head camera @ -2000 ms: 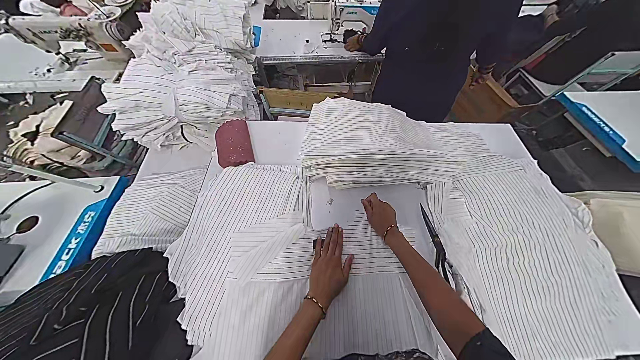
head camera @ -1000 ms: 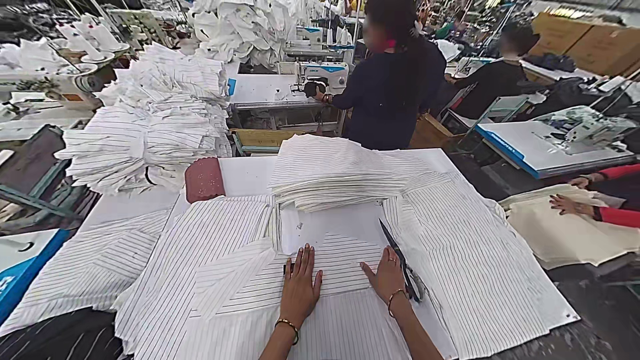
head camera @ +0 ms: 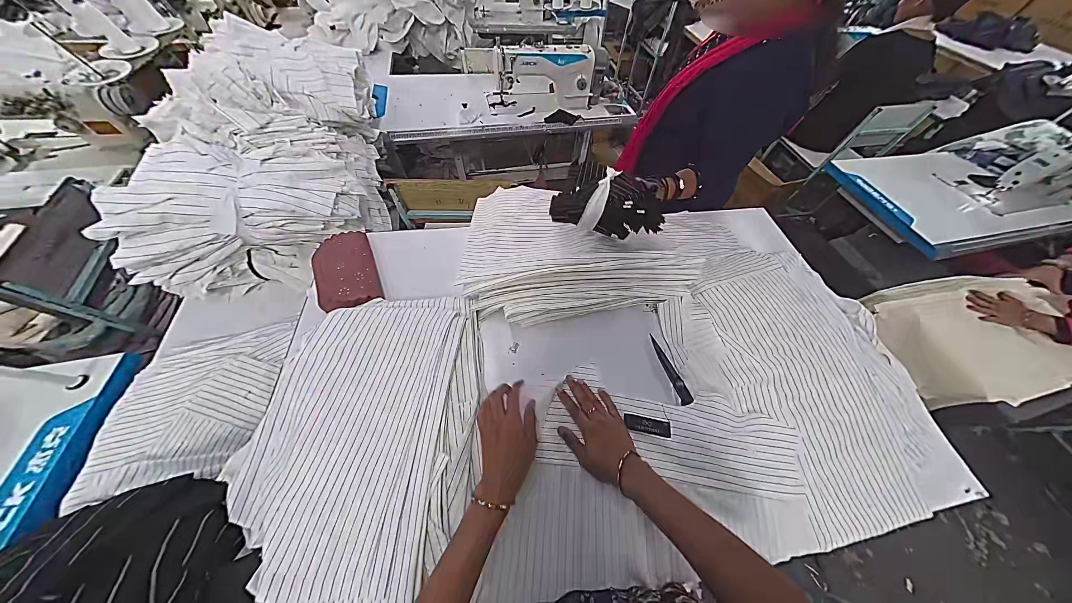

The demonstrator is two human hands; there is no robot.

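My left hand [head camera: 507, 435] lies palm down on white striped fabric, fingers apart, at the left edge of the piece in front of me. Beside it my right hand [head camera: 596, 427] rests flat on the same striped fabric piece [head camera: 720, 448], holding nothing. A small black label [head camera: 647, 425] lies on that piece just right of my right hand. Beyond it lies a pair of dark-handled scissors or snips [head camera: 672, 373], partly under cloth. A folded stack of striped fabric [head camera: 578, 268] stands at the table's far side, with layered striped panels [head camera: 360, 419] on the left.
A co-worker's hand [head camera: 678, 184] holds a tied black bundle [head camera: 607, 203] over the stack. A maroon pad [head camera: 346, 270] sits on the white table [head camera: 419, 260]. Tall fabric bundles [head camera: 243, 193] rise at left; a sewing machine [head camera: 544, 71] stands beyond. Another person's hand [head camera: 997, 308] is at right.
The co-worker has come to the table with the black bundle, not seen there before. The striped piece has shifted right, and the black label now shows on it. My hands are closer together.
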